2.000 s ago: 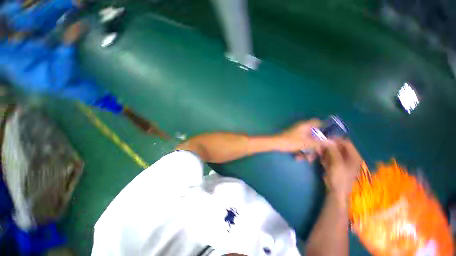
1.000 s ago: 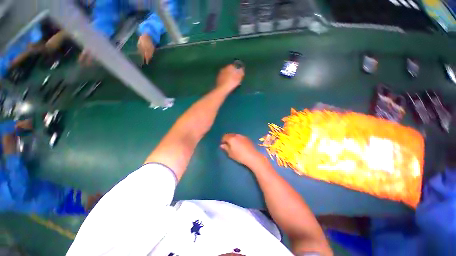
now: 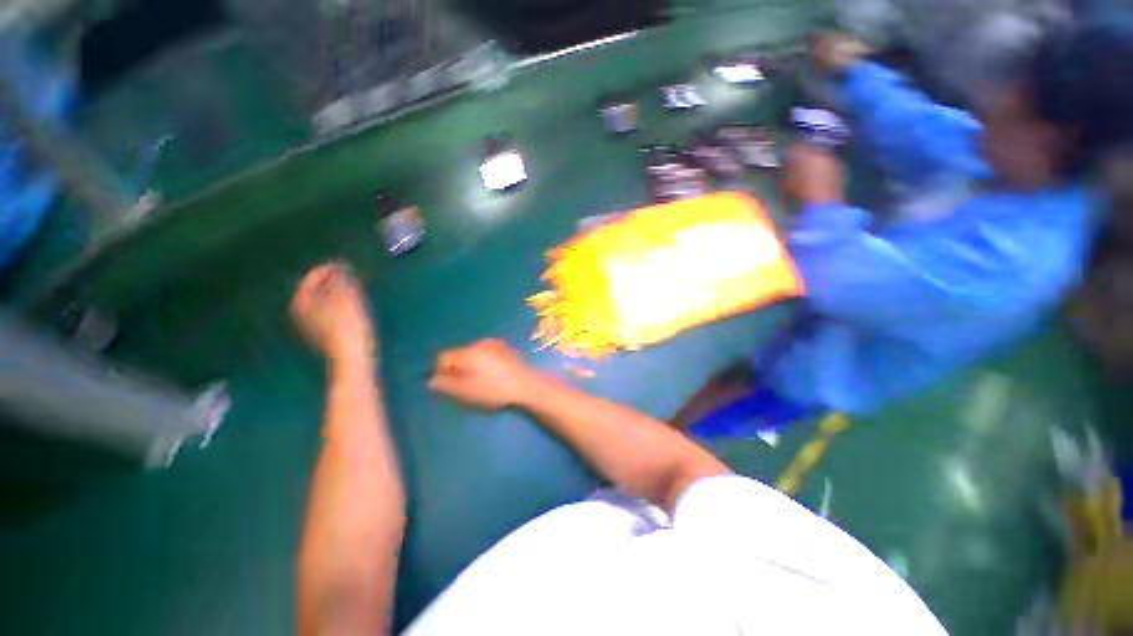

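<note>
The bag of orange strips (image 3: 696, 267) lies on the green bench, its open end facing left with strips spilling out. My left hand (image 3: 331, 304) is over the green surface, fingers curled, just below a handset (image 3: 400, 229) on the belt and apart from it. My right hand (image 3: 482, 375) is half closed, left of the bag's open end and not touching it. Blur hides whether either hand holds something small. Another handset (image 3: 502, 169) with a bright face lies farther right.
A person in a blue smock (image 3: 919, 286) sits at the right, a handset (image 3: 816, 122) at their hands. Grouped handsets (image 3: 677, 177) lie beyond the bag. More handsets (image 3: 619, 117) are spaced along the belt. A grey post (image 3: 100, 391) stands at the left; grey trays (image 3: 404, 93) are across the line.
The view has swung to the right, bringing the neighbouring person into view. My left hand, earlier at a small dark item on the belt, now shows no such item. My right hand remains half closed near the bag.
</note>
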